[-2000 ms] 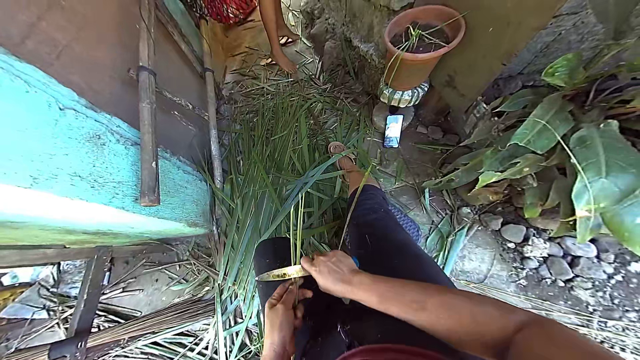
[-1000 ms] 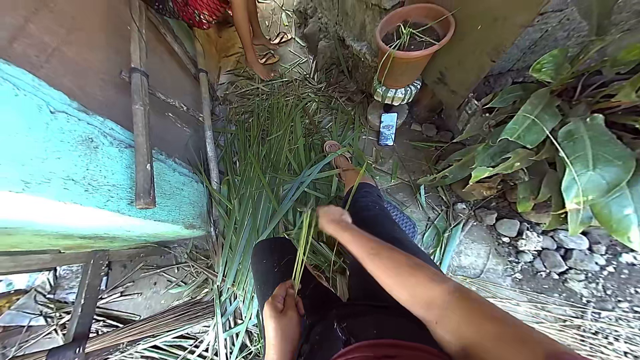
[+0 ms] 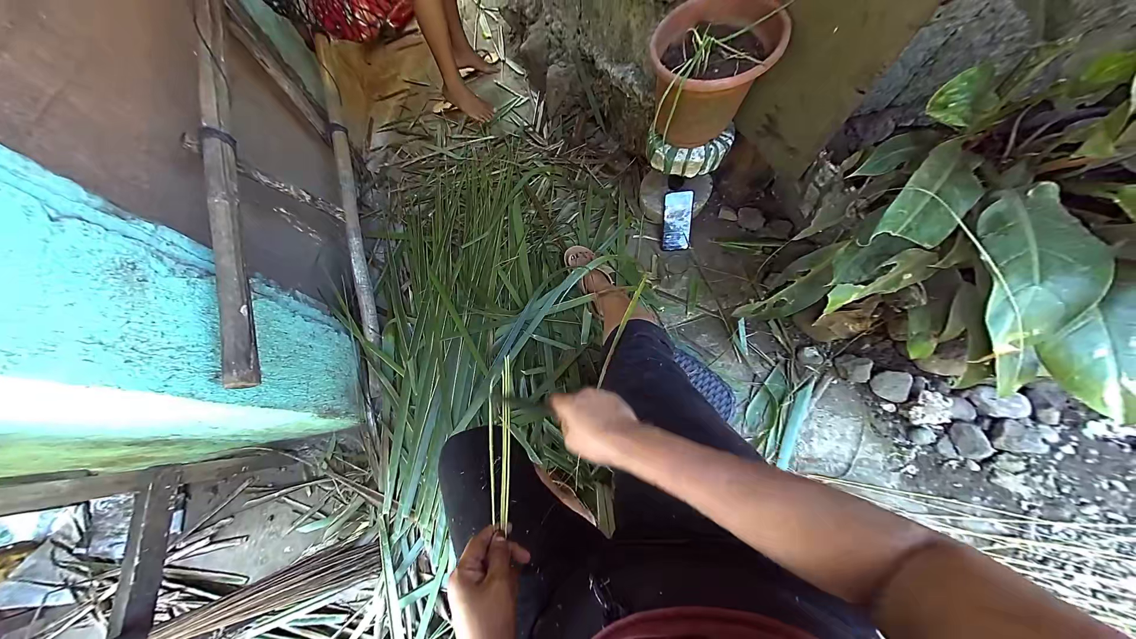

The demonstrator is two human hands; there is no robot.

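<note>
My left hand [image 3: 486, 568], low in the head view, pinches the lower ends of thin green leaf strips [image 3: 506, 444] that stand up over my left knee. To their right, my right hand [image 3: 593, 424] is closed on a thin, dark, blade-like tool [image 3: 530, 404], blurred, whose tip points left across or close to the strips. Which of these cannot be told. Long green palm-like leaves [image 3: 470, 266] lie in a heap on the ground beyond my knees.
A phone [image 3: 677, 220] stands below a potted plant's clay-coloured pot [image 3: 710, 98]. Another person's bare feet [image 3: 469, 102] are at the top. Bamboo poles [image 3: 226, 222] lean at the left by a turquoise wall [image 3: 133, 293]. Dry thin sticks [image 3: 293, 586] lie lower left; stones [image 3: 967, 439] and broad-leaved plants [image 3: 1047, 266] are right.
Two seconds ago my hands were together at a yellowish flat piece by the strips; my right hand has since moved away to the right. The other person's hand near the ground is out of sight.
</note>
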